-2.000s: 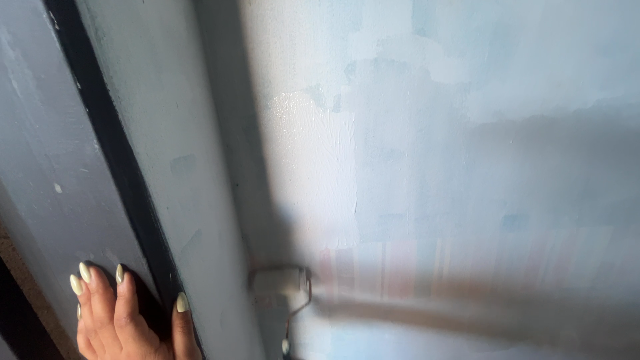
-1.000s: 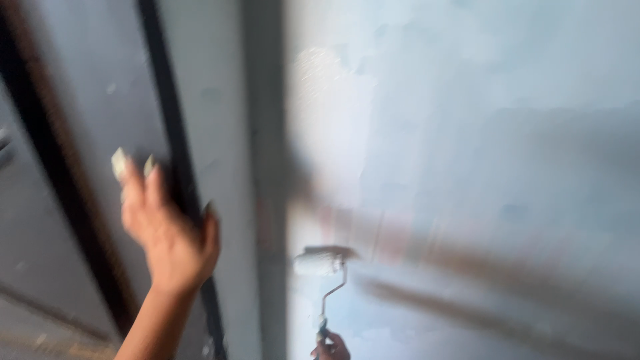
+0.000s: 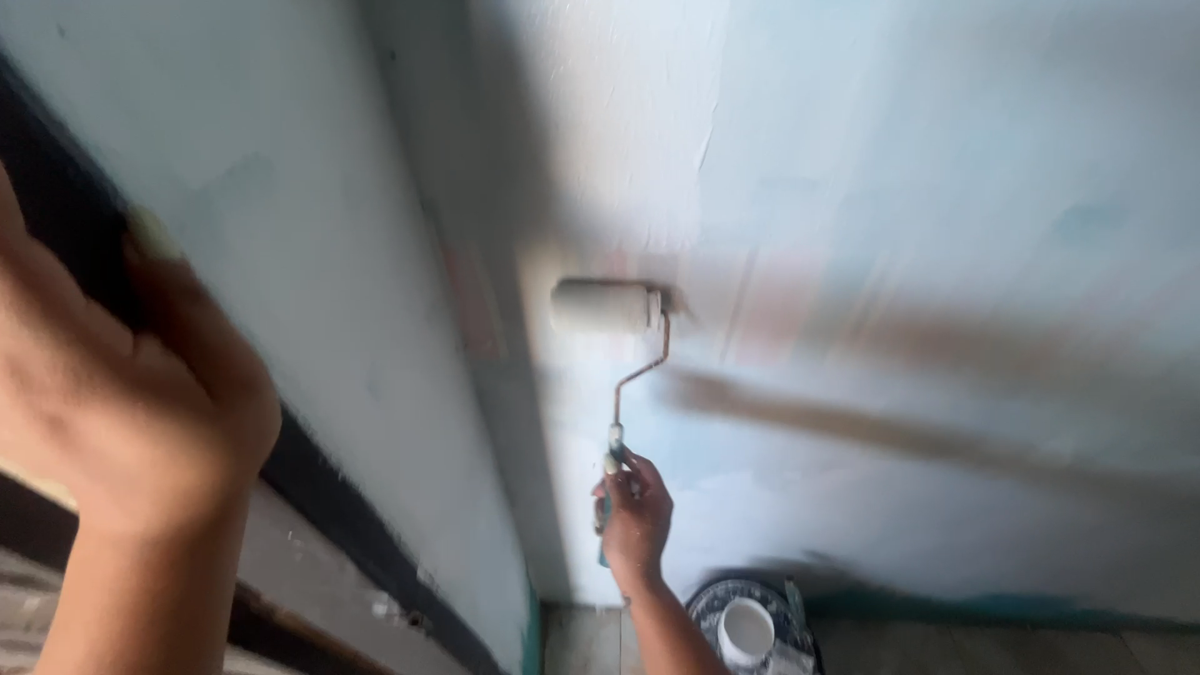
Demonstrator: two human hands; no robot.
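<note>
My right hand (image 3: 637,516) is closed around the green handle of a paint roller (image 3: 605,307). The white roller cover lies against the pale blue wall (image 3: 900,169), close to the inner corner, over a band of faint reddish stripes. At the far left my left hand (image 3: 141,384), large and near the camera, rests at the dark edge of a door frame (image 3: 347,506). Its thumb reaches over that edge, and the other fingers are mostly cut off by the view. Whether it grips the frame is unclear.
Below, at the foot of the wall, a white cup (image 3: 747,630) stands on a dark speckled round surface (image 3: 710,600). A brush-like tool (image 3: 796,605) is at its right side. Floor tiles (image 3: 581,642) and a teal strip (image 3: 994,609) run along the wall's base.
The roller and my right hand now show fully; two seconds ago only the blurred roller was visible. The cup and floor have come into view as the camera tilted down.
</note>
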